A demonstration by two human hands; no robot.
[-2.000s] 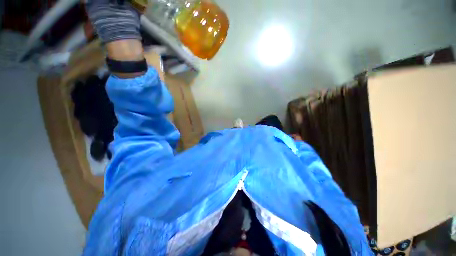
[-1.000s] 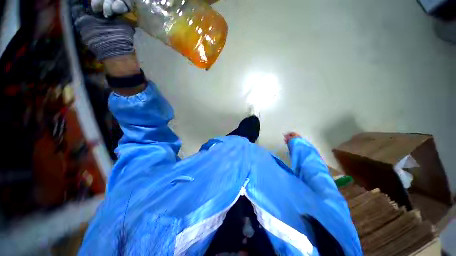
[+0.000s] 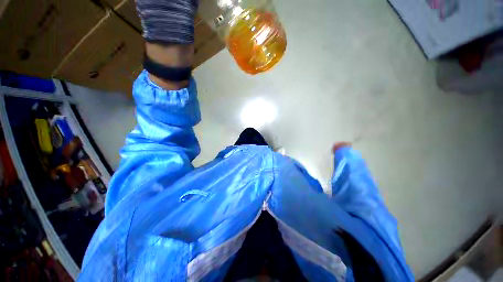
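My left hand wears a grey-black striped knit glove and is cut off by the top edge. It holds a clear ribbed bottle with amber-orange liquid, tilted beside the hand; the bottle's upper end and my fingers are out of the picture. My right hand shows only as a small bare patch beyond the blue sleeve, low at my right side. Its fingers cannot be made out.
Brown cartons are stacked at the upper left. Below them is a shelf or rack with mixed coloured items. Pale floor lies ahead. A grey-white box is at the upper right. An open carton is at the lower right.
The open carton and stacked cardboard at my right have left the view or shifted to its edge. Stacked cartons have come in at the upper left. The bottle and left hand have shifted right.
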